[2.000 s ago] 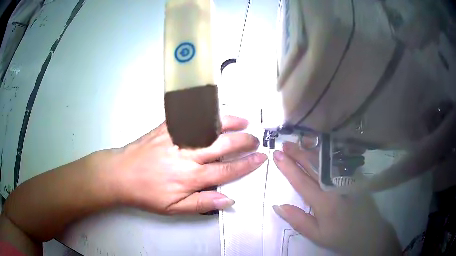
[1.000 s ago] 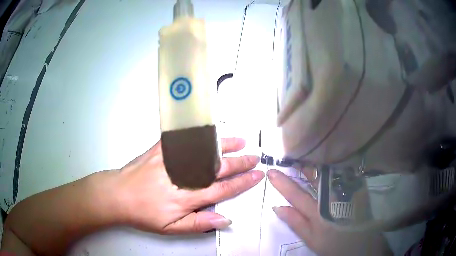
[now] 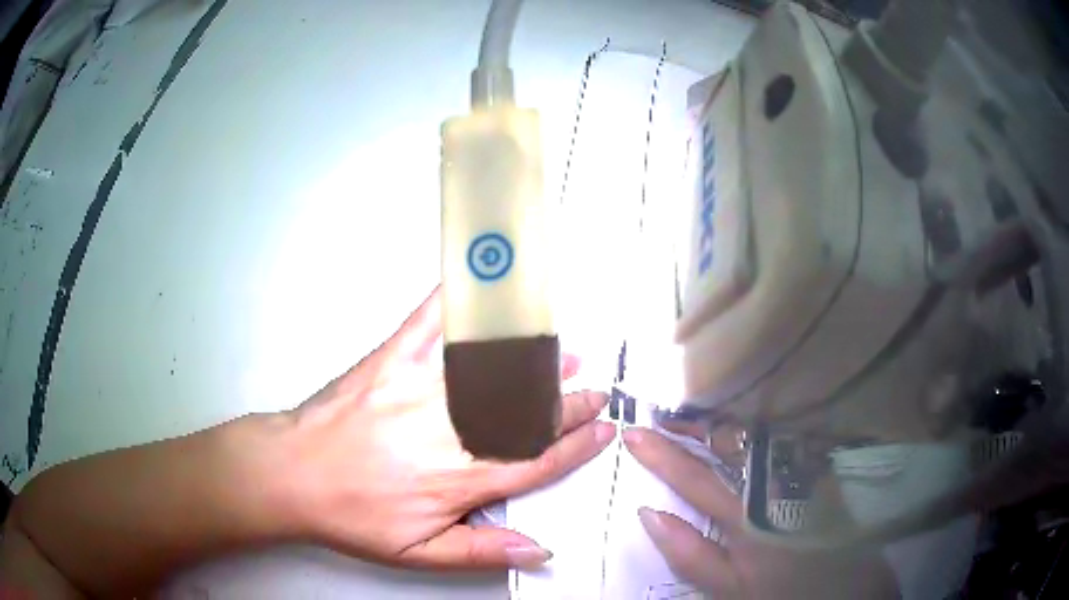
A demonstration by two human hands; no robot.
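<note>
A white garment panel (image 3: 563,539) with dark stitch lines runs under the presser foot (image 3: 622,406) and on behind it. My left hand (image 3: 399,445) lies flat on the cloth left of the foot, fingers spread, fingertips at the foot; the lamp covers part of it. My right hand (image 3: 715,516) is on the cloth just right of the seam line, index fingertip close in front of the foot, thumb nearer me. The machine's metal guard and head partly hide it. Neither hand grips the cloth. An angular stitched outline shows at the bottom edge.
The cream gooseneck lamp (image 3: 497,281) with a brown end hangs over my left hand. The large pale machine head (image 3: 809,223) fills the right side. The white table has a long dark strip (image 3: 88,234) at left. Crumpled white cloth (image 3: 59,70) lies at the far left corner.
The view has shifted, so the lamp, foot and machine head appear lower, and the far end of the stitched cloth shows. Both hands stay beside the foot. The cloth's stitched outline sits nearer the bottom edge.
</note>
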